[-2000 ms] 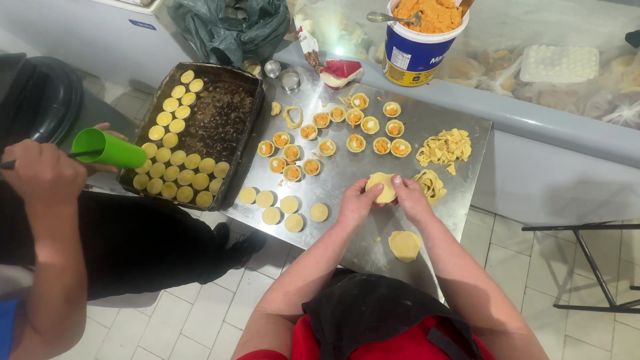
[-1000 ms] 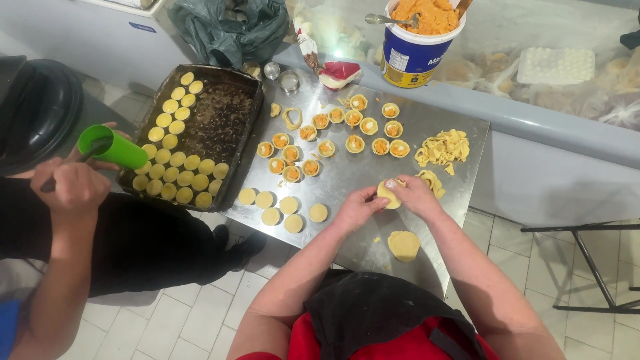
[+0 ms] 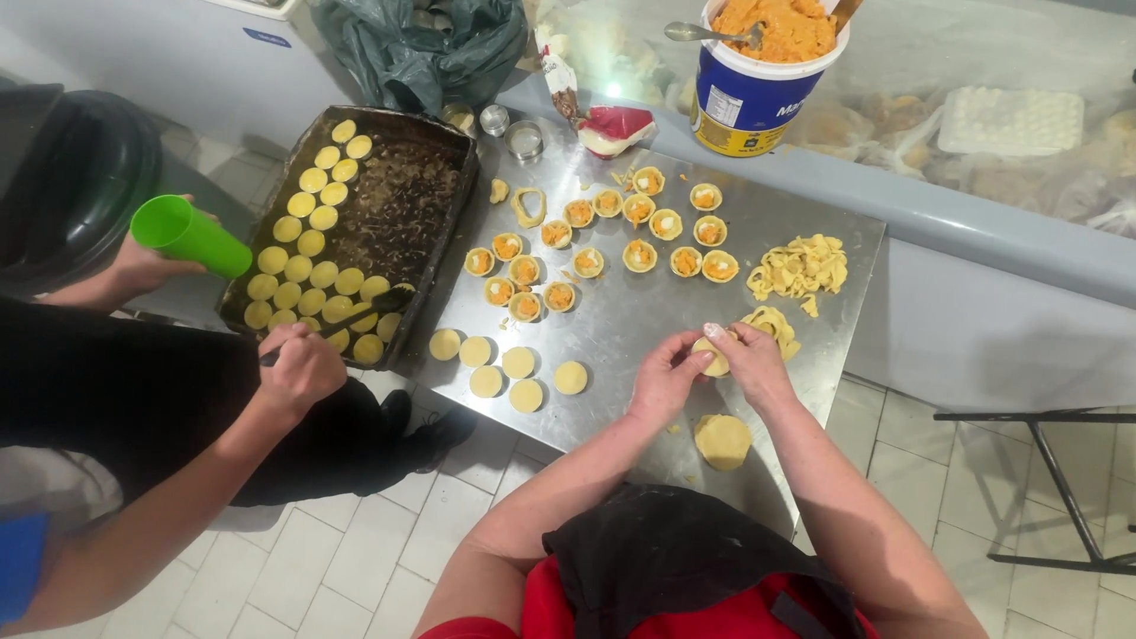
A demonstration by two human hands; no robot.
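Both my hands are over the right part of a steel table. My left hand (image 3: pixel 667 374) and my right hand (image 3: pixel 750 355) pinch a small pastry with a dough rim (image 3: pixel 713 358) between them. A stack of round dough discs (image 3: pixel 722 442) lies nearer to me. Dough scraps (image 3: pixel 801 269) are heaped beyond my hands, with dough strips (image 3: pixel 774 328) close beside my right hand. Small open dough cups with orange and white filling (image 3: pixel 639 256) stand farther back in loose groups. Several pale closed rounds (image 3: pixel 519 362) sit to the left of my hands.
At left, a co-worker holds a green plastic cup (image 3: pixel 209 244) and a dark brush (image 3: pixel 355 318) over a baking pan (image 3: pixel 461 200) of glazed rounds. A bucket of orange filling (image 3: pixel 754 98) stands behind the table, near metal ring cutters (image 3: pixel 524 140) and a red-and-white packet (image 3: pixel 614 129). A metal frame (image 3: pixel 1065 488) is at right.
My hands have turned the piece between them and stay over nearly the same spot. The co-worker's brush hand has moved from beside the green cup to the rounds in the pan.
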